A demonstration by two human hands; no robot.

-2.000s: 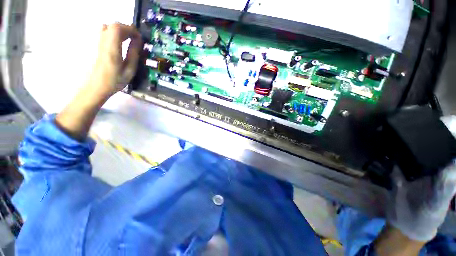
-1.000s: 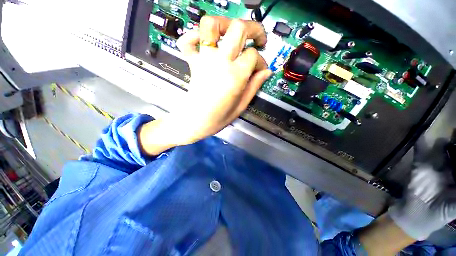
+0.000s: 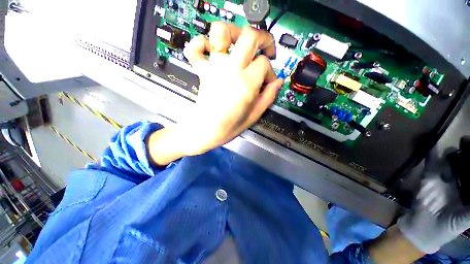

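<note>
The green circuit board (image 3: 397, 98) lies in its black carrier (image 3: 330, 154), crowded with parts. My left hand (image 3: 227, 87) is bare and lies over the board's middle. Its fingers are curled down, with thumb and a fingertip beside small blue parts (image 3: 288, 67), left of the copper-wound choke (image 3: 308, 73). Whether the fingers hold anything is hidden. My right hand (image 3: 435, 211), in a white glove, is at the lower right, partly cut off. A black object (image 3: 461, 167) is against its fingers at the picture's edge; the grip is not clear.
A silver rail (image 3: 309, 167) runs along the carrier's near edge. A pale housing (image 3: 427, 26) covers the upper right. A bright white surface (image 3: 67, 31) is at upper left. Yellow-black floor tape (image 3: 95, 111) and a wire rack (image 3: 26, 196) are at the left.
My left hand has moved from the carrier's left end onto the board's middle and stayed there. The black object at my right hand has moved right, towards the picture's edge. The view has shifted.
</note>
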